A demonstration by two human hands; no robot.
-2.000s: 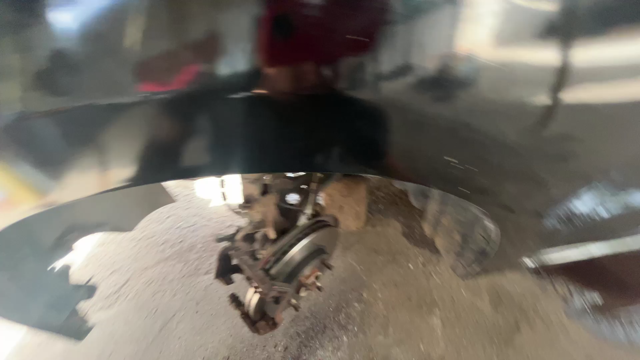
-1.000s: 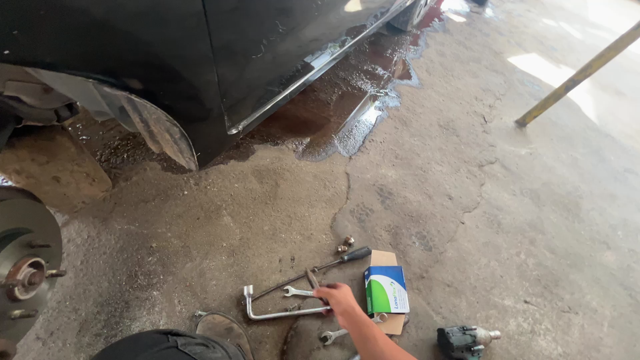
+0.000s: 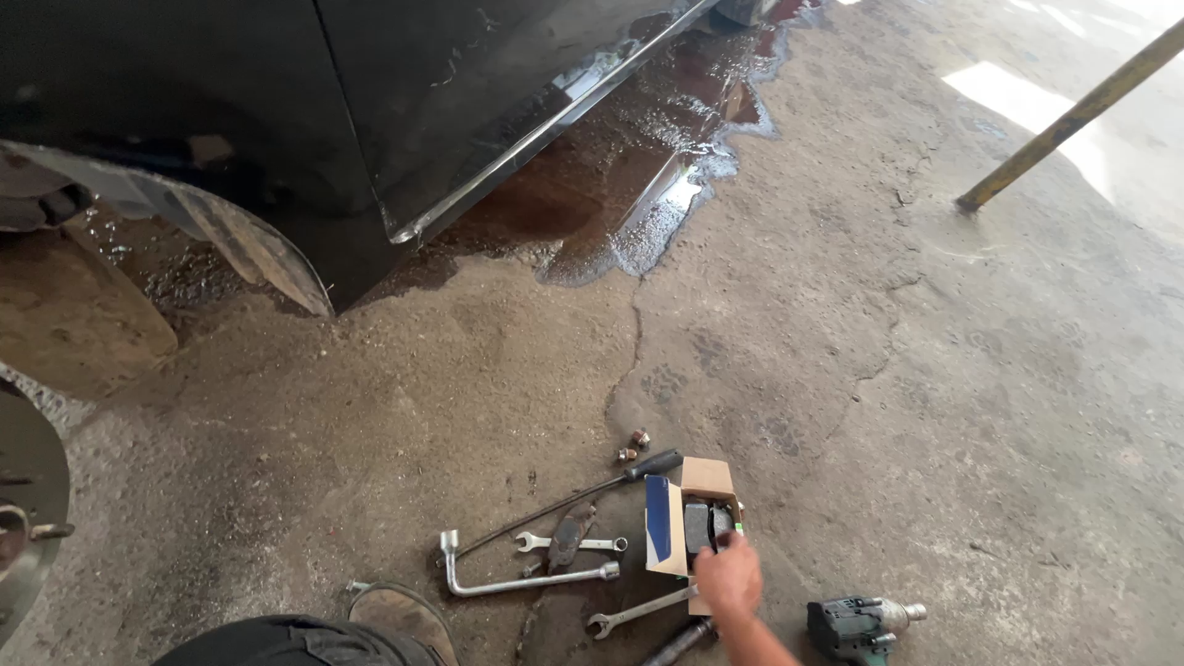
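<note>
My right hand (image 3: 731,573) reaches to the near edge of an open cardboard box (image 3: 665,527), its fingertips at the dark brake pads (image 3: 696,527) inside. Whether the fingers grip a pad is unclear. My left hand is out of view. Left of the box, a worn brake pad (image 3: 569,536) lies across a combination wrench (image 3: 601,544). An L-shaped lug wrench (image 3: 527,585) rests nearer me, and a long screwdriver (image 3: 653,464) lies beyond. Another combination wrench (image 3: 638,612) extends beside my hand.
A cordless impact wrench (image 3: 851,624) lies at the lower right. Two lug nuts (image 3: 640,438) sit beyond the screwdriver. A brake disc (image 3: 28,518) is at the left edge, below a black car body (image 3: 231,111). Liquid (image 3: 555,203) covers concrete beside it. A yellowish pole (image 3: 1064,120) stands upper right.
My right hand has moved from beside the lug wrench to the box. The box, lying with its printed face up one second ago, now shows open flaps and brake pads inside.
</note>
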